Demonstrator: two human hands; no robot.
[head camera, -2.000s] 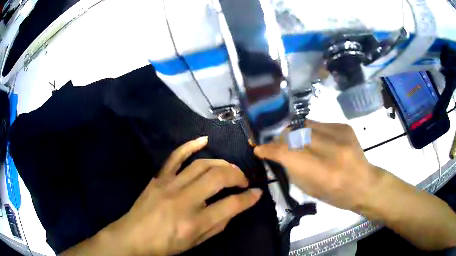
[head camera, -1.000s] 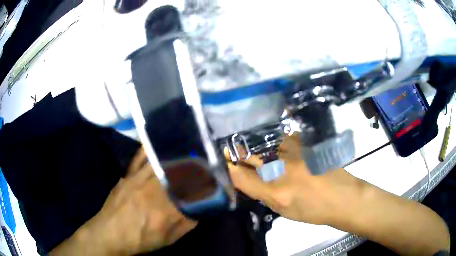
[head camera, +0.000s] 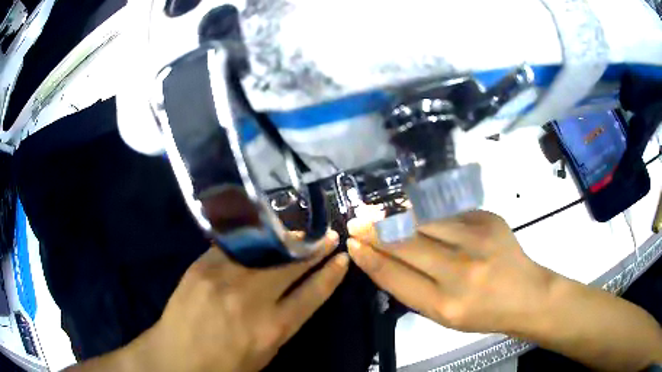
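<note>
A black garment panel lies on the white table, left of and under the sewing machine head. My left hand presses on the cloth, its fingertips near the needle area. My right hand is beside it, its fingertips close to the left ones at the cloth edge. The glossy dark guard with chrome edges hides part of my left fingers. A narrow black strip hangs down below my right fingers. The needle tip and what the right fingertips pinch cannot be made out clearly.
A grey ribbed tension dial sits just above my right hand. A smartphone with a lit screen lies to the right, with a dark cable near it. Measuring tape runs along the front table edge. A blue item is at the left.
The view has shifted against the machine, and the guard appears further left. My left hand has moved from flat on the cloth to beside my right fingertips under the head.
</note>
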